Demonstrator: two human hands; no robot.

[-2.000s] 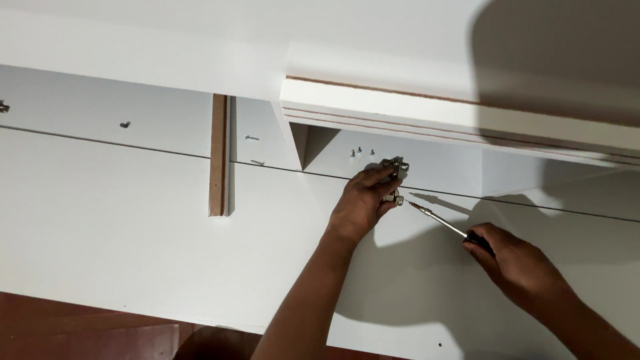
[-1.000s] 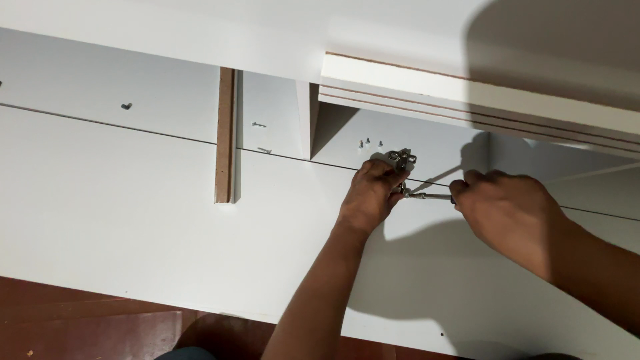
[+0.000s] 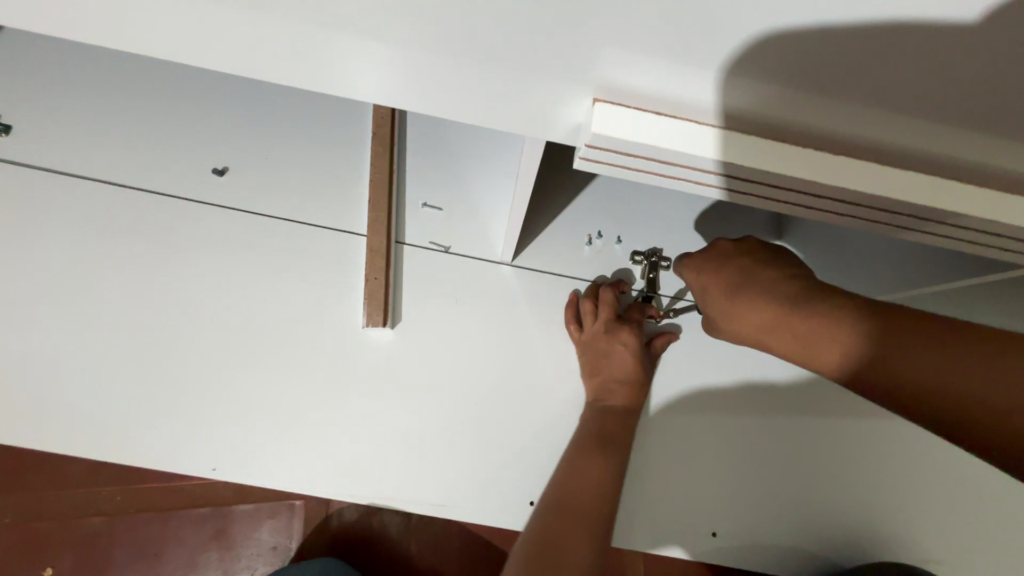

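Note:
A metal cabinet hinge (image 3: 651, 268) lies across the seam of the white panels, its two-eared end pointing up and away from me. My left hand (image 3: 618, 344) rests on the lower panel, with a finger against the hinge's near end and the thumb apart. In my right hand (image 3: 740, 292) is a screwdriver (image 3: 680, 312); its handle is mostly hidden in the fist, and its shaft points left to a screw at the hinge's near end. Several small screws (image 3: 599, 235) stand or lie just beyond the hinge.
A narrow strip of board (image 3: 378, 240) crosses the seam on the left. Two longer screws (image 3: 432, 207) lie beside it, and a small dark fitting (image 3: 220, 171) lies farther left. A stack of white boards (image 3: 768, 160) overhangs at the right. Reddish-brown floor (image 3: 144, 532) shows below the panel.
Two seconds ago the screwdriver slanted down toward my right hand; now its shaft runs nearly level, with that hand closer to the hinge. My left hand has shifted from over the hinge to its near end.

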